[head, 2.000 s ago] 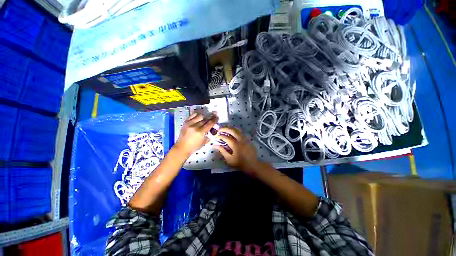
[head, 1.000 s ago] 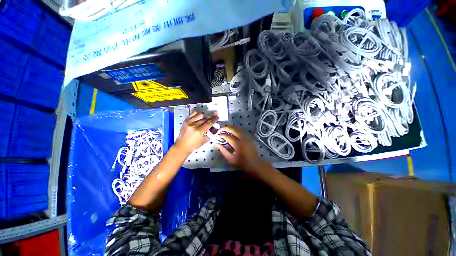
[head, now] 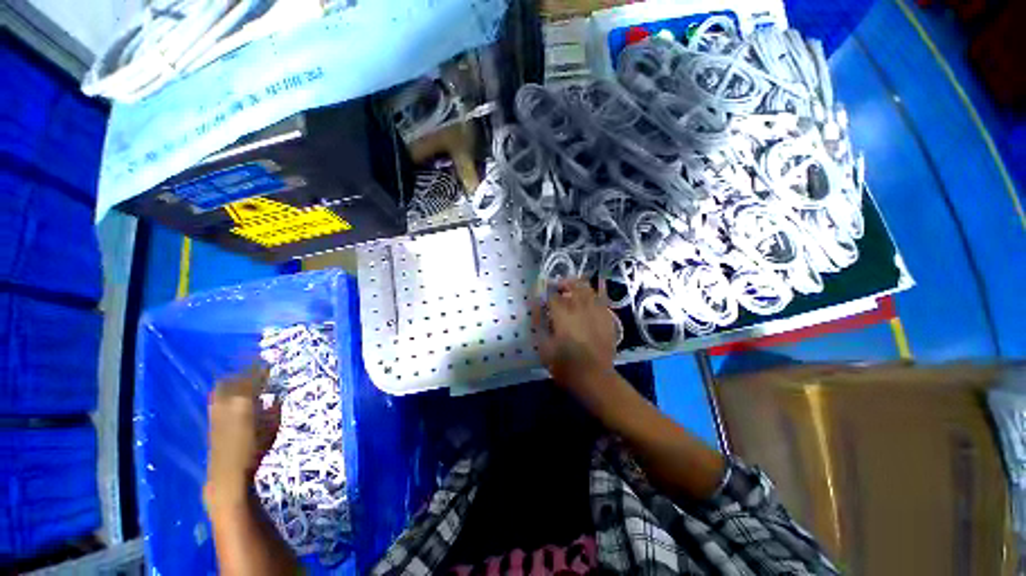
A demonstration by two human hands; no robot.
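My right hand (head: 578, 333) is at the left edge of the cable pile (head: 720, 191), its fingers on a coiled white cable (head: 559, 268). Whether it grips the coil is hidden. My left hand (head: 242, 428) is blurred, over the blue tote (head: 169, 371) beside the smaller heap of white cables (head: 306, 433) in it. Whether it holds anything cannot be told. The perforated metal plate (head: 439, 321) lies between my hands, with two dark slots near its back.
A black housing (head: 371, 169) with blue and yellow labels stands behind the plate. A printed pale cover sheet (head: 259, 90) lies over it, with cables on top. A brown carton (head: 776, 461) is at lower right. A dark green board (head: 872, 264) shows under the pile.
My hands were together over the plate at a small white piece. My left hand has moved left over the tote, my right hand right to the pile. The view has shifted.
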